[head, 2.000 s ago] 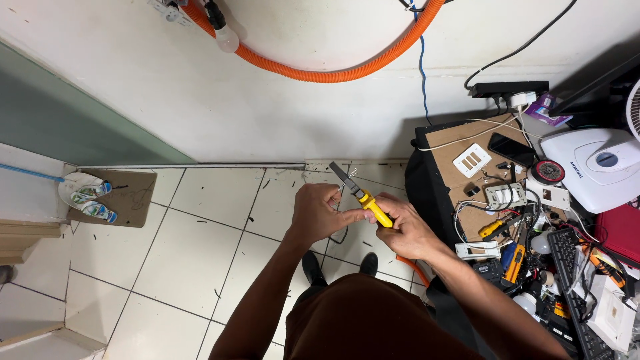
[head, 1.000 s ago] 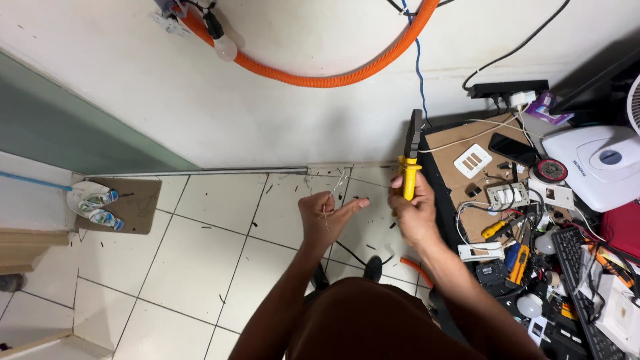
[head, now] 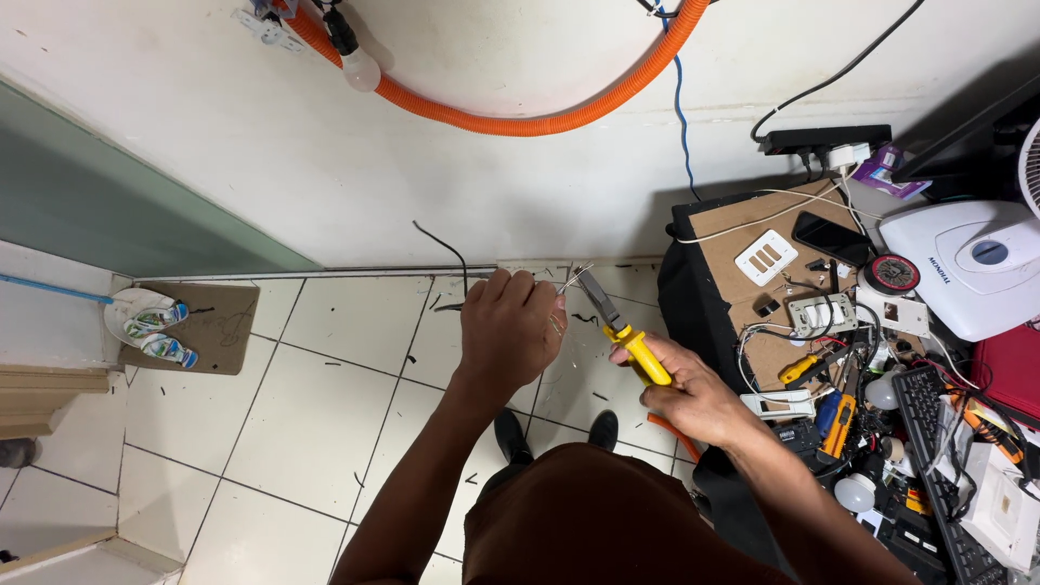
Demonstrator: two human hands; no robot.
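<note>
Black insulated wire point(head: 455, 250) sticks out to the left of my left hand point(head: 510, 329), which is closed around it. Thin bare strands point(head: 574, 276) show on the other side of that hand, by the thumb. My right hand point(head: 686, 386) grips yellow-handled pliers point(head: 642, 355) that point up and to the left. The jaws of the pliers are close beside the bare strands; whether they touch them I cannot tell.
An orange corrugated conduit point(head: 520, 126) and a light bulb point(head: 361, 70) hang at the wall. At right, a cluttered table holds a cardboard sheet point(head: 715, 260), a phone point(head: 830, 237), a keyboard point(head: 934, 455) and tools. Dark scraps lie on the tiled floor point(head: 301, 414). Flip-flops point(head: 168, 351) rest at left.
The pliers, upright and apart from my left hand a second ago, now tilt left beside it. Black wire now shows sticking out left of my left hand.
</note>
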